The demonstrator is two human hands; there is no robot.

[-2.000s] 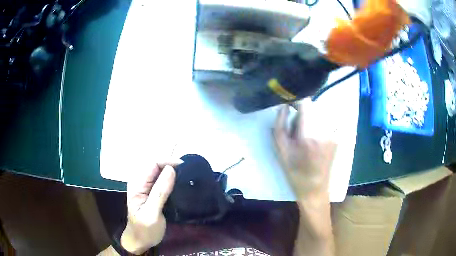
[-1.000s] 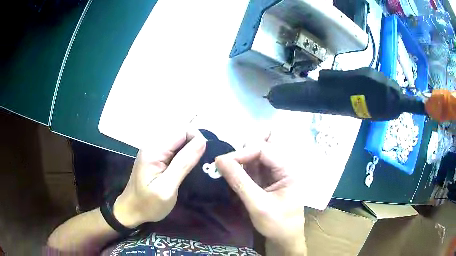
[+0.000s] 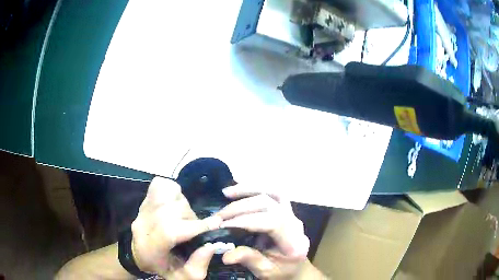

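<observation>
A round black plastic housing [image 3: 204, 174] is at the near edge of the bench, with a small bright spot on its upper part and a thin wire at its upper left. My left hand [image 3: 164, 229] holds it from the left. My right hand [image 3: 268, 227] holds it from the right. A small white plastic part [image 3: 221, 247] sits low on the black unit between my thumbs. My fingers hide much of the unit. The electric screwdriver [image 3: 377, 98] hangs over the mat, its bit pointing left, untouched by either hand.
The metal screw feeder [image 3: 273, 30] stands at the back on the white mat [image 3: 164, 82]. A blue bin [image 3: 464, 65] is at the right, partly behind the screwdriver. Loose white clips [image 3: 413, 158] lie on the green bench top. An open cardboard box [image 3: 377, 235] is below the bench edge.
Both hands have moved down and closed around the unit, which is tilted differently. The white part is now between the thumbs. The view has shifted, and the orange wrap is out of frame.
</observation>
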